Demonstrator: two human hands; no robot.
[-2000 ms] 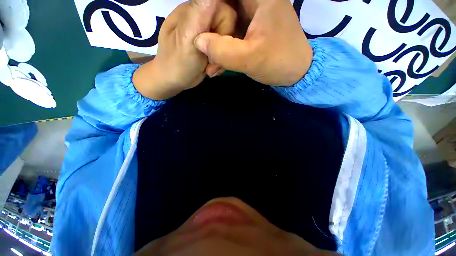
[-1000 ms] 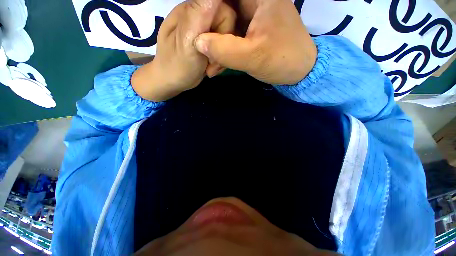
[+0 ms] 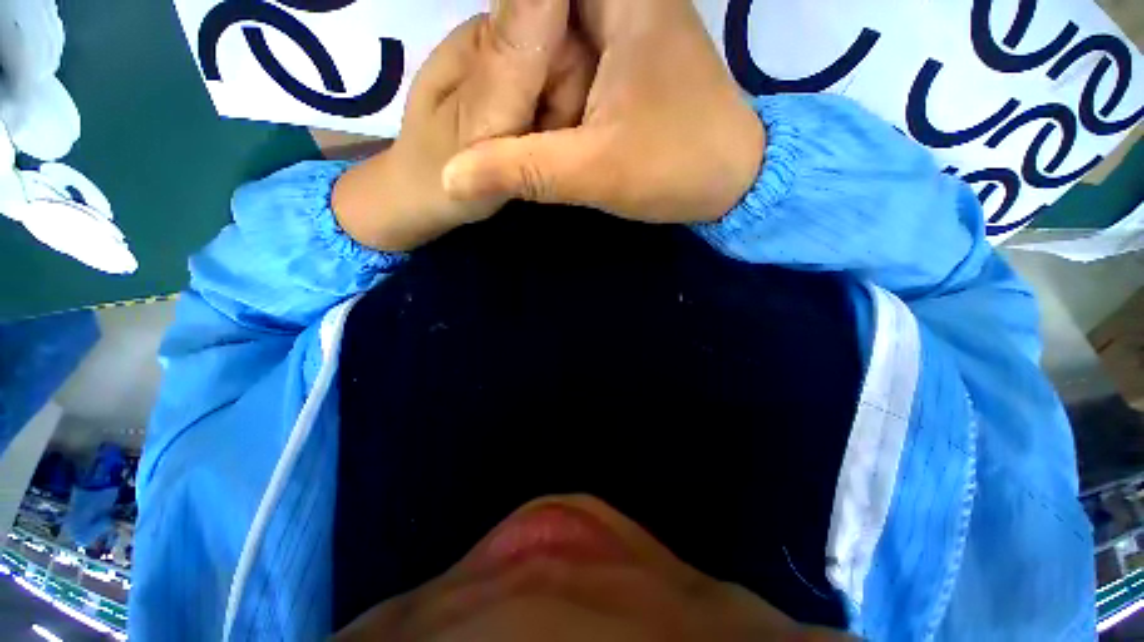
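My left hand (image 3: 458, 132) and my right hand (image 3: 640, 126) are pressed together at the top middle. Their fingers overlap, and the right thumb lies across the base of the left hand. The top edge cuts off the fingertips, and I cannot tell whether anything is between the hands. White backing sheets with black curved adhesive strips lie behind them: one sheet (image 3: 231, 90) on the left and another (image 3: 903, 73) on the right. Some of the arcs interlock.
White die-cut discs (image 3: 78, 236) lie loosely piled on the dark green bench (image 3: 138, 138) at far left. Brown cardboard (image 3: 349, 146) shows beside my left wrist. A blank white sheet (image 3: 1091, 241) lies at the right bench edge.
My right hand has shifted left, and its thumb has slid left and down over the left hand. More of a black arc shows beside my right hand.
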